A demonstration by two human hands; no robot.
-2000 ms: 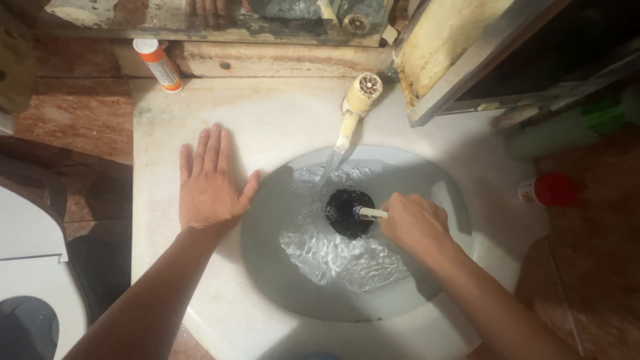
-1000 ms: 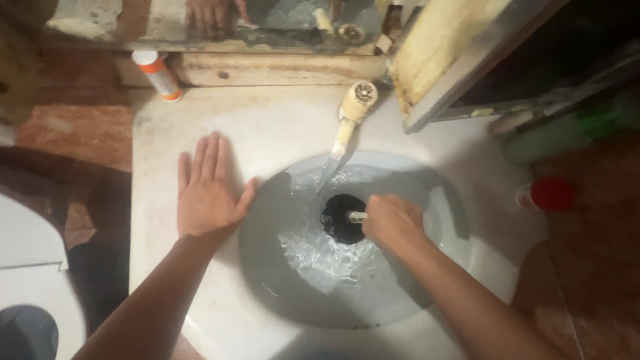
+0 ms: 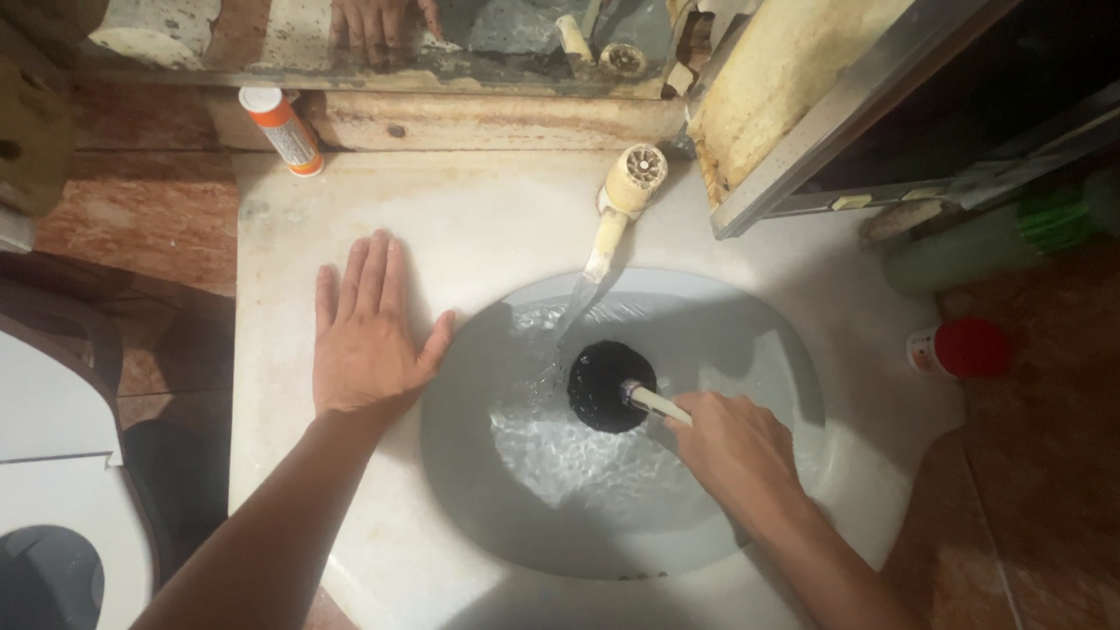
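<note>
My left hand (image 3: 367, 337) lies flat, palm down with the fingers apart, on the white countertop (image 3: 420, 210), left of the oval sink basin (image 3: 464, 516). My right hand (image 3: 739, 442) is closed around the pale handle of a plunger (image 3: 612, 387). The plunger's black rubber cup is in the water in the basin, under and just in front of the faucet. From the yellowed faucet (image 3: 612, 219) water runs into the basin, which holds plenty of rippling water. How the cup meets the basin's bottom cannot be told.
An orange and white tube (image 3: 284, 133) stands at the counter's back left corner. A mirror (image 3: 490, 39) is behind. A metal-framed cabinet door (image 3: 840, 114) juts in at the back right. At right are a red-capped container (image 3: 962, 348) and a green-capped bottle (image 3: 962, 249). A toilet (image 3: 61, 490) is at left.
The right hand and the plunger's handle have tilted or shifted slightly, and more of the handle shows than a second ago. My left hand has stayed on the counter. Water keeps running.
</note>
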